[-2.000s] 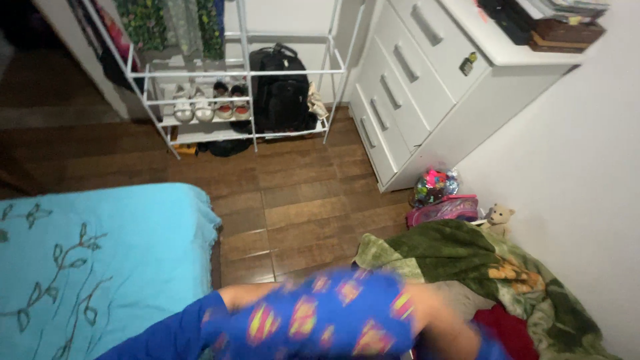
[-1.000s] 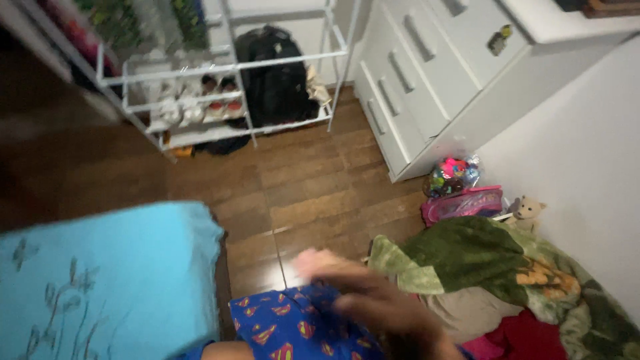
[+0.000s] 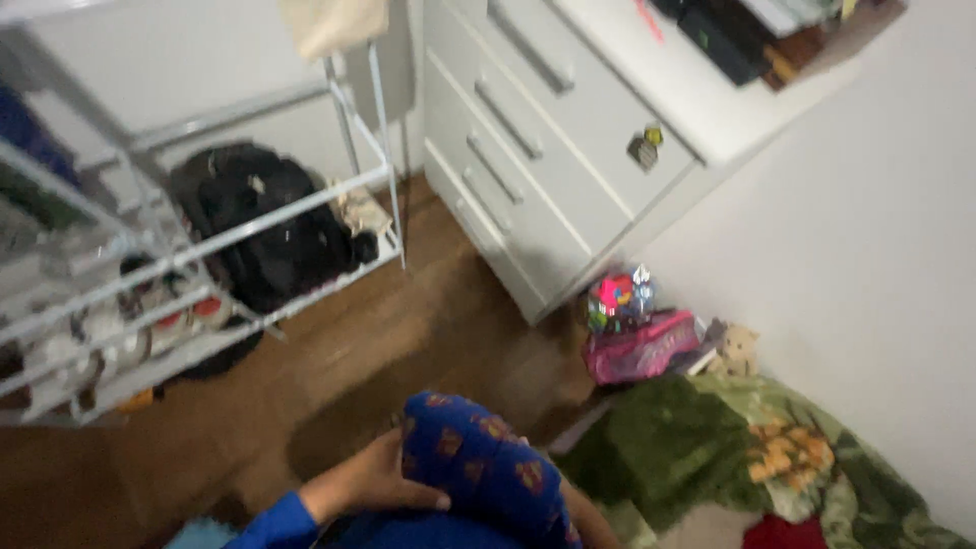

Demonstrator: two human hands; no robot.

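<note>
A blue cloth with a red and yellow shield print [image 3: 484, 465] is bunched or folded at the lower middle of the head view. My left hand [image 3: 381, 476] grips its left side, the thumb lying across the front. At the cloth's right edge shows part of my right hand [image 3: 583, 515]; its fingers are mostly hidden behind the fabric. A blue sleeve covers my left forearm. Plain blue fabric lies just below the printed cloth.
A white metal rack [image 3: 267, 221] with a black backpack [image 3: 259, 221] and shoes stands left. Right are a white dresser [image 3: 534, 145], a pink bag [image 3: 640, 347], a plush toy [image 3: 736, 351] and a green floral blanket [image 3: 686, 442]. Brown floor [image 3: 366, 351] lies between.
The printed cloth, stretched between the arms and then hanging low, is now bunched up between my hands. The view has swung, leaving most of the light-blue bed cover out of frame.
</note>
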